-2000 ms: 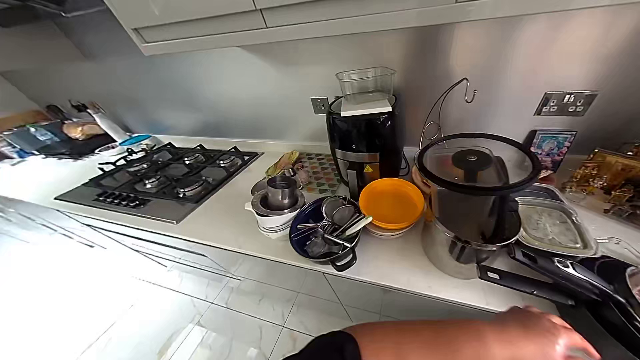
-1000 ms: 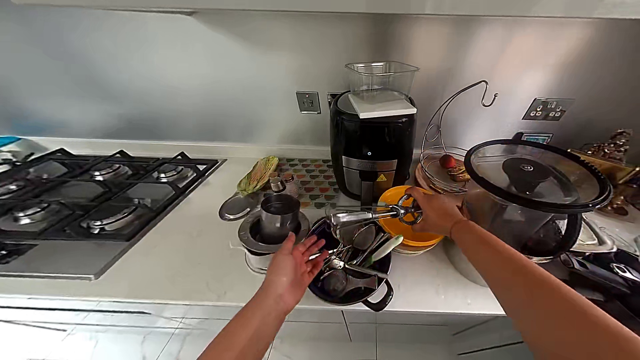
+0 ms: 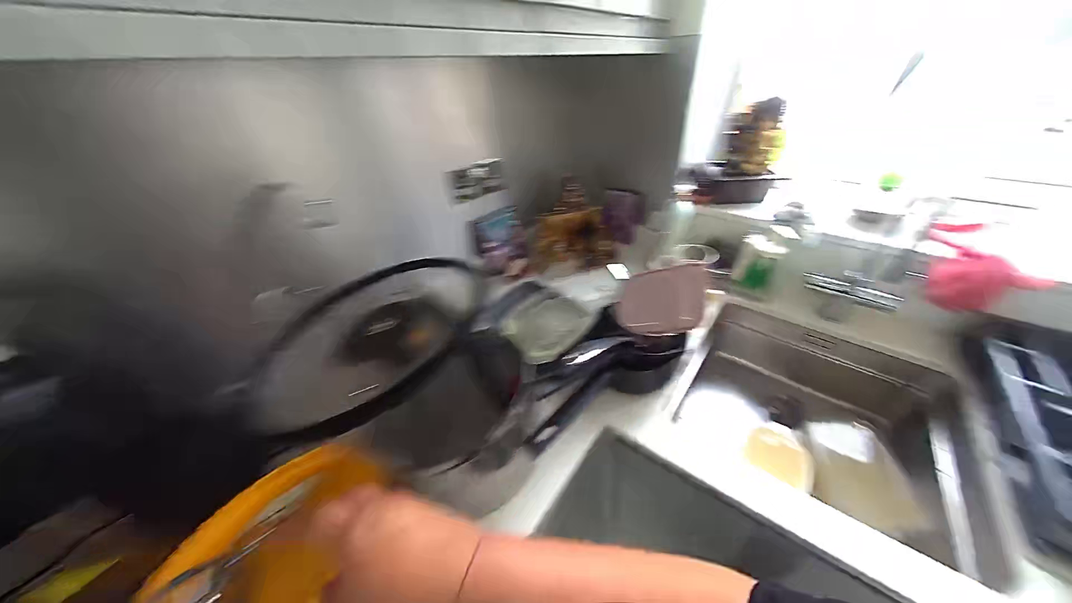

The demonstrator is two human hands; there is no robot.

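Observation:
Motion blurs the head view. My right hand (image 3: 368,536) is at the lower left, over an orange plastic bowl (image 3: 293,486). Blurred metal parts (image 3: 218,565) show inside the bowl's outline by my fingers; whether I grip them cannot be made out. Just behind my hand stands a large pot (image 3: 444,402) with a black-rimmed glass lid (image 3: 394,335) tilted on top. My left hand is out of the frame.
Pans with black handles (image 3: 578,394) and a pink board or tray (image 3: 666,301) lie right of the pot. Further right is a steel sink (image 3: 804,377) holding dishes, with a tap (image 3: 854,289) behind. A dark rack (image 3: 1026,394) stands beyond it.
The view has swung far right to the sink. A second ago my right hand held a metal hand whisk or beater over the bowl, and my left hand was beside it; the left has left view.

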